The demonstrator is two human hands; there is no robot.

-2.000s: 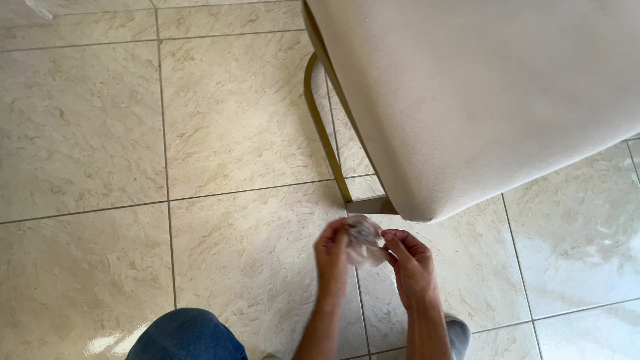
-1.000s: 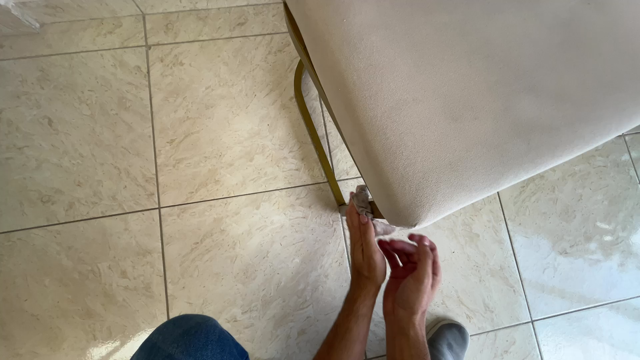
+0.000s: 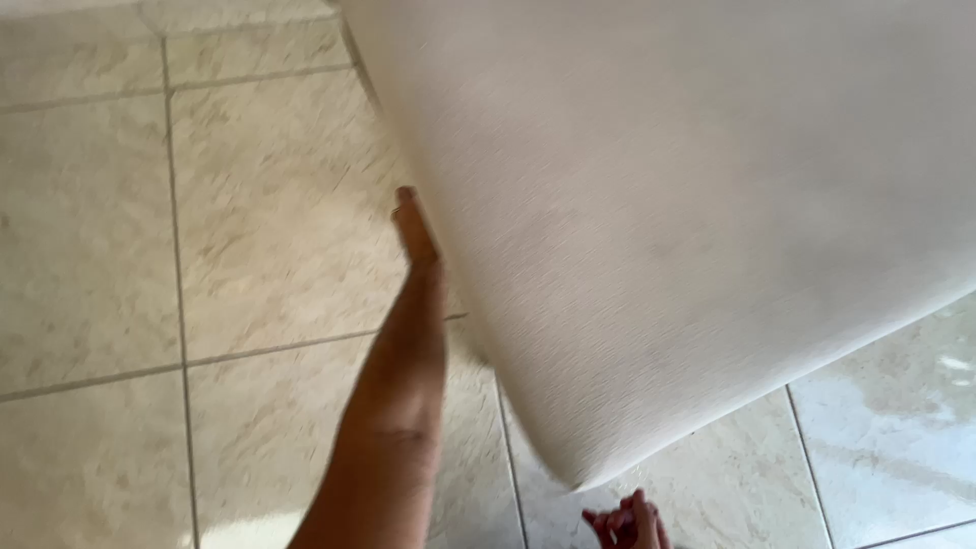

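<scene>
A seat cushion covered in light beige fabric [image 3: 671, 213] fills the upper right of the head view, one rounded corner pointing down. My left hand [image 3: 415, 225] is at the cushion's left edge, its fingers partly hidden behind that side and blurred; whether it grips anything cannot be told. Below the cushion's near corner, my right hand [image 3: 629, 526] shows at the bottom edge with fingers curled, apart from the fabric. What it may hold is not visible. The crumpled translucent piece and the gold metal leg do not show clearly now.
Glossy cream floor tiles [image 3: 267, 206] with grey joints lie beneath and around the cushion. A pale raised edge runs along the top left. Light reflects off the tiles at the lower right.
My left hand has moved up along the cushion's left side, away from the leg's foot. My right hand has moved down, apart from my left. The cushion now covers the gold leg and looks larger.
</scene>
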